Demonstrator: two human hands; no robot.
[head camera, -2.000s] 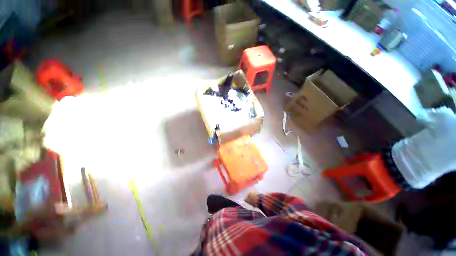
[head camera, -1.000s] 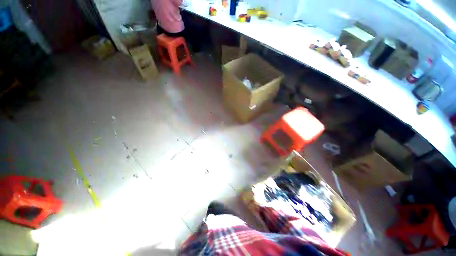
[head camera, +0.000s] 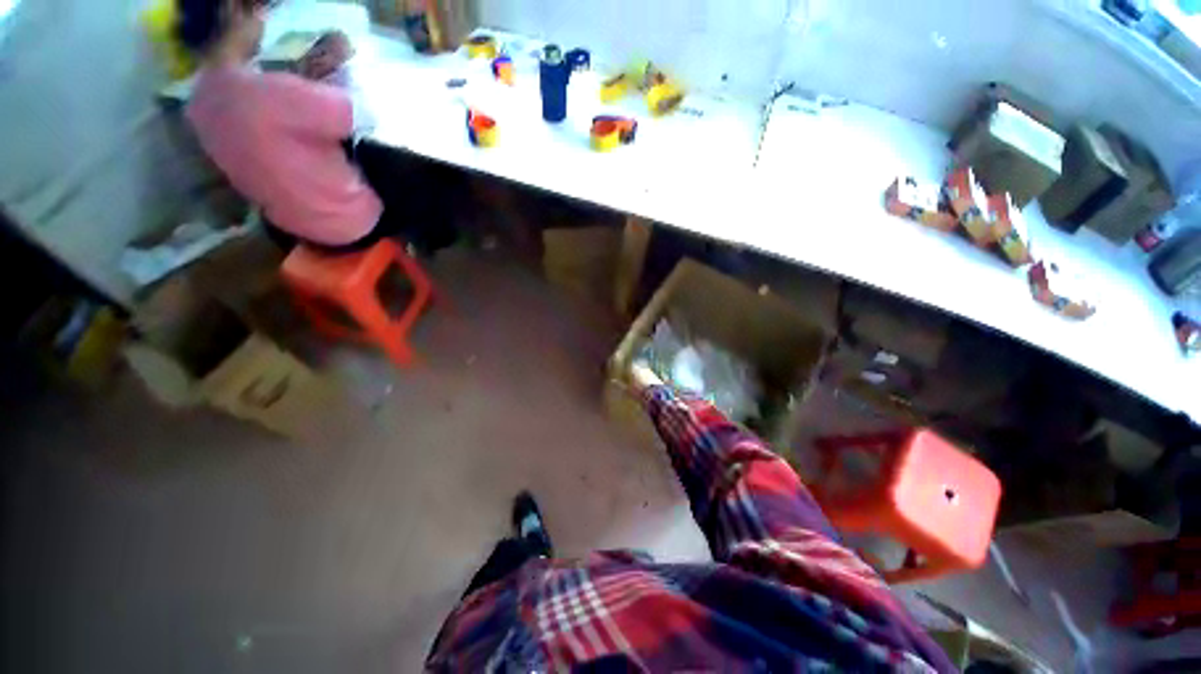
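A large open brown carton (head camera: 753, 316) stands on the floor in front of me, beside the long table, with pale, clear-looking bagged goods (head camera: 692, 366) inside. My right arm, in a red plaid sleeve, reaches forward. My right hand (head camera: 641, 377) is small and blurred at the carton's near left rim. Its fingers cannot be made out, nor whether they grip the rim. My left hand is out of the picture.
The white table (head camera: 817, 211) holds orange boxes (head camera: 968, 204), yellow items (head camera: 613, 132), a dark bottle (head camera: 553, 86) and brown cartons (head camera: 1014, 138). An orange stool (head camera: 946, 498) stands right. A person in pink (head camera: 283, 145) sits left. Another open carton (head camera: 264, 382) is on the floor.
The view has moved forward along the table. The carton and the seated person are nearer. My right arm now reaches to the carton's rim; the carton of dark goods has mostly left the view.
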